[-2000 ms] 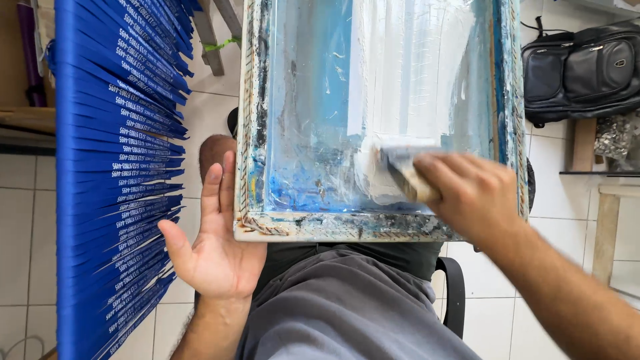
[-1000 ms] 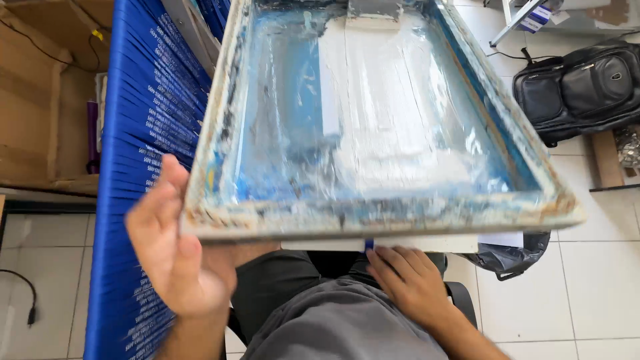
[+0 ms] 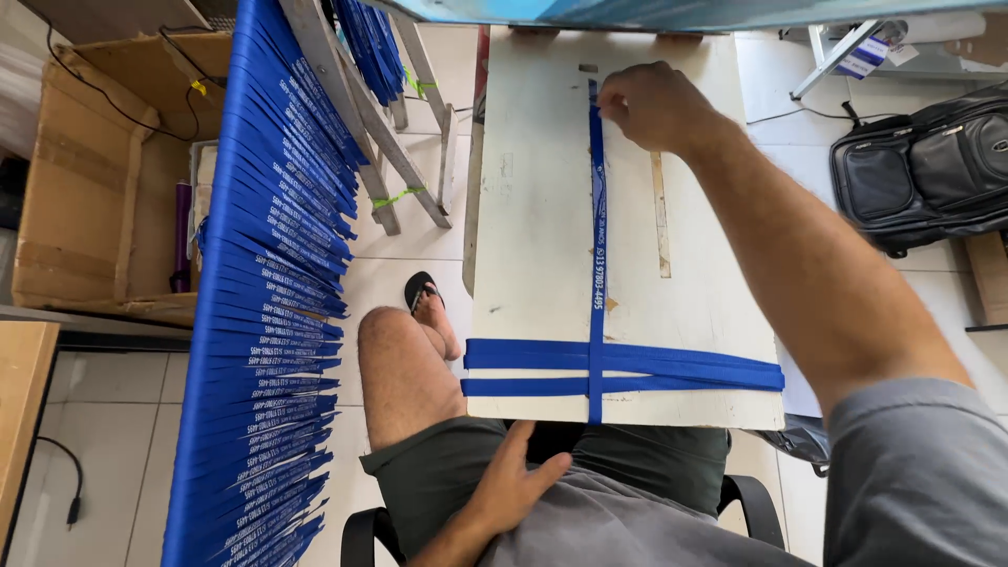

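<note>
A long blue printed ribbon (image 3: 598, 236) runs lengthwise down a white board (image 3: 535, 260) and over its near edge. My right hand (image 3: 650, 106) is at the ribbon's far end, fingers curled and thumb against it; whether they pinch it is unclear. Several blue bands (image 3: 528, 355) lie across the board near its front edge, under or against the lengthwise ribbon. My left hand (image 3: 524, 480) is below the near edge, thumb and fingers apart, holding nothing. The paint-stained screen printing frame (image 3: 630, 14) is raised above the board's far end, mostly out of view.
Many printed blue ribbons (image 3: 299, 315) hang in a row at the left. Behind them are a wooden stepladder (image 3: 378, 126) and a cardboard box (image 3: 87, 181). A black backpack (image 3: 921, 165) is at the right. Chair armrests (image 3: 752, 508) flank my lap.
The screen frame has gone up and away, uncovering the board and ribbon. My right hand has moved from the board's near edge to its far end. My left hand has left the frame's side.
</note>
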